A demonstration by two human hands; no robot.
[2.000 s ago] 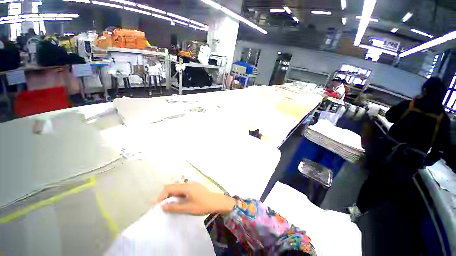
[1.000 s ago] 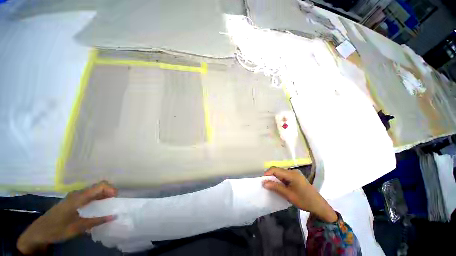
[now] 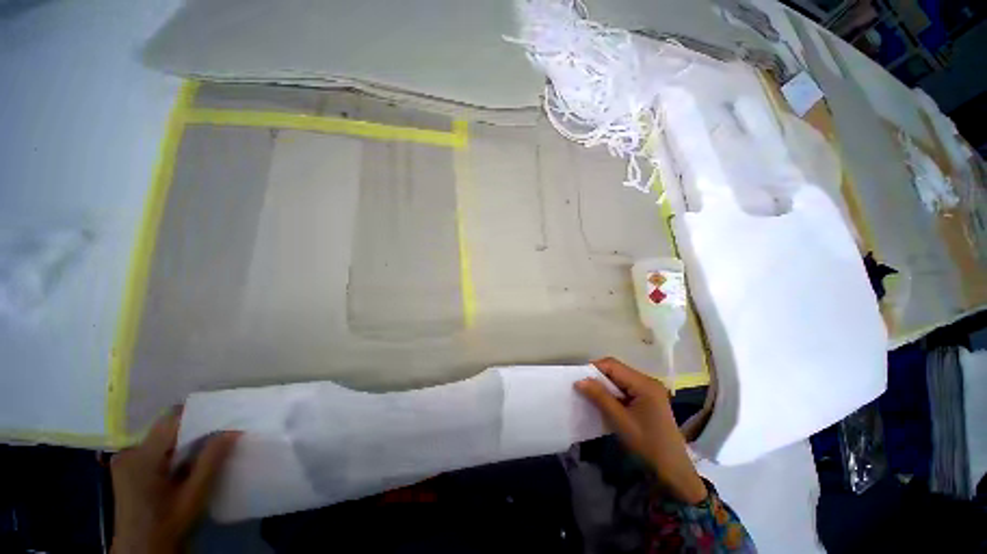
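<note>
A white garment panel (image 3: 400, 438) is stretched between my two hands at the near edge of the table, its upper edge dipping in the middle. My left hand (image 3: 168, 487) grips its left end, thumb and fingers around the cloth. My right hand (image 3: 646, 431) pinches its right end, with a flowered sleeve behind it. A white glue bottle (image 3: 661, 298) with red and orange diamond marks lies on the table beyond my right hand, nozzle towards me. The near edge of the panel hangs over a dark area below the table edge.
Yellow tape (image 3: 465, 227) frames the work area. A tangled pile of white strips (image 3: 606, 81) lies beyond the bottle. A thick stack of white cut panels (image 3: 785, 314) stands at the right. Grey-beige cut panels (image 3: 357, 43) lie at the back, and a small white card (image 3: 802, 94) lies back right.
The view has swung from the room down to the table. Both hands now hold the panel; since one second ago it is spread flatter and straighter, and my left hand has turned more upright.
</note>
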